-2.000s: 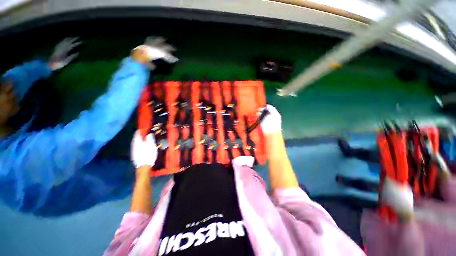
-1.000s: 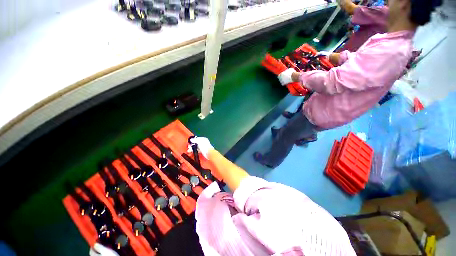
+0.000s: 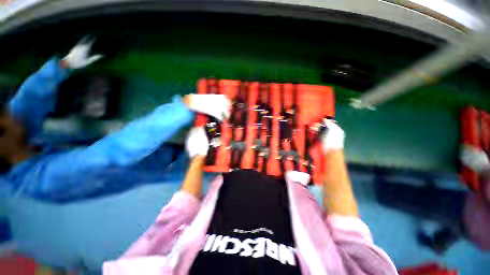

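Note:
An orange-red watch tray (image 3: 314,99) lies in front of my body, over the near edge of the green belt. Black-strapped wristwatches (image 3: 263,121) lie lengthwise in its rows. My left hand (image 3: 197,142), in a white glove, is on the tray's left edge. My right hand (image 3: 333,134), also white-gloved, is at the tray's right edge with a black-strapped watch at its fingers. Another person's white-gloved hand (image 3: 215,105) reaches over the tray's left part. The picture is blurred, so finger details are unclear.
The green conveyor belt (image 3: 145,70) runs behind the tray, with a dark box (image 3: 352,72) on it. A pale post (image 3: 413,75) slants at the right. A person in blue sleeves (image 3: 107,156) is at the left. Another red tray (image 3: 474,129) is at the right edge.
My view has swung back from the right to the tray. The blue-sleeved person's hand, away from the tray two seconds ago, is now over its left part.

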